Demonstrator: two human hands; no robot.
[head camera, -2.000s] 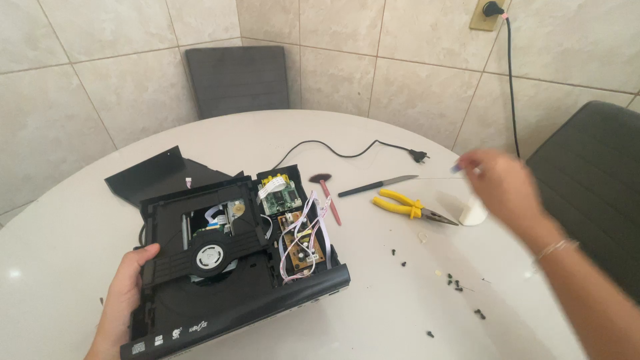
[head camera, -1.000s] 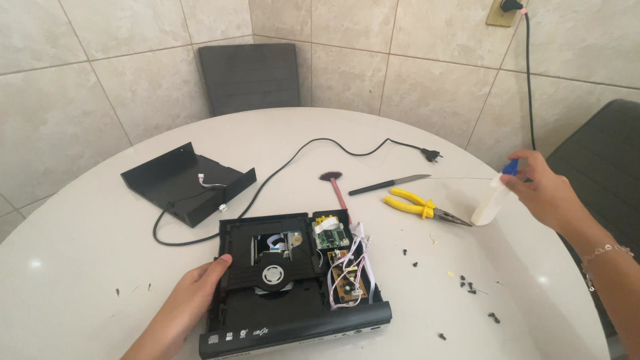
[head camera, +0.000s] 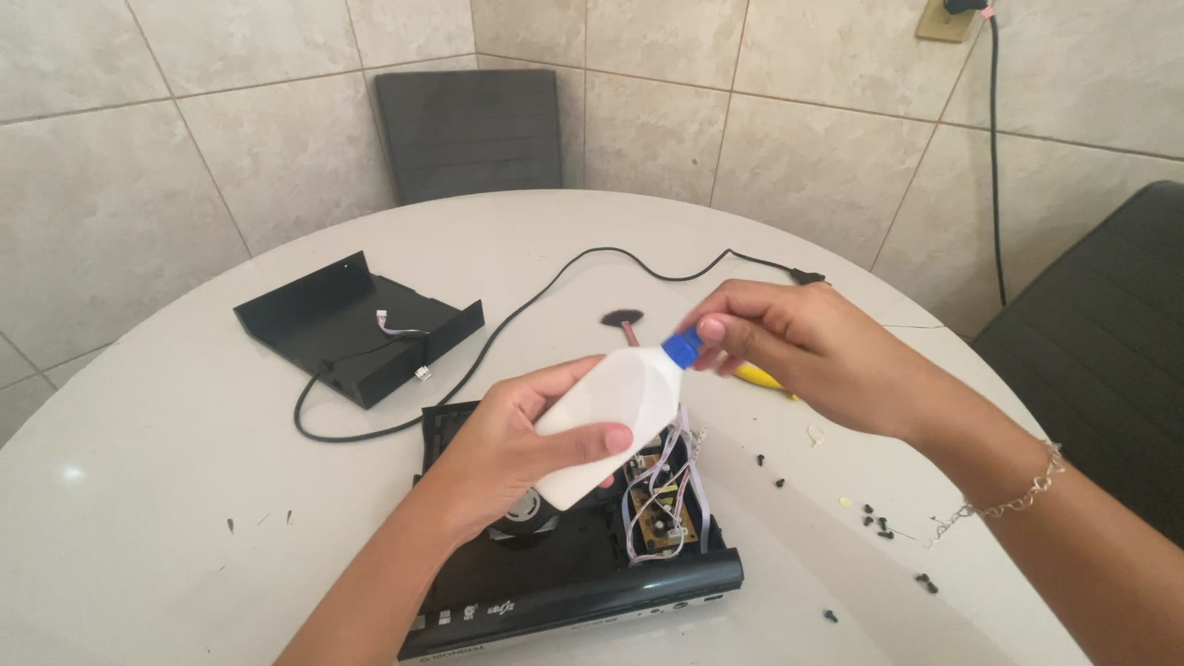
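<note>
My left hand (head camera: 527, 439) grips the body of a white plastic bottle (head camera: 610, 416), tilted above an opened black disc player (head camera: 555, 592). The fingers of my right hand (head camera: 786, 347) are closed on the bottle's blue cap (head camera: 683, 348). Under the bottle, the player's disc mechanism is partly hidden; a circuit board (head camera: 661, 518) with loose white ribbon wires shows at its right side. Behind my right hand a yellow plier handle (head camera: 763, 377) shows in part. A brush with a dark head (head camera: 622, 318) lies behind the bottle, its pink handle partly hidden.
The player's black metal cover (head camera: 361, 328) lies at the left back, with a connector lead on it. A black power cord (head camera: 523, 310) curves across the table (head camera: 166, 435). Several black screws (head camera: 874, 518) lie at the right. Dark chairs stand behind and at the right.
My right hand has brought the bottle from the table's right side to above the player. My left hand has left the player's edge and taken hold of the bottle's body.
</note>
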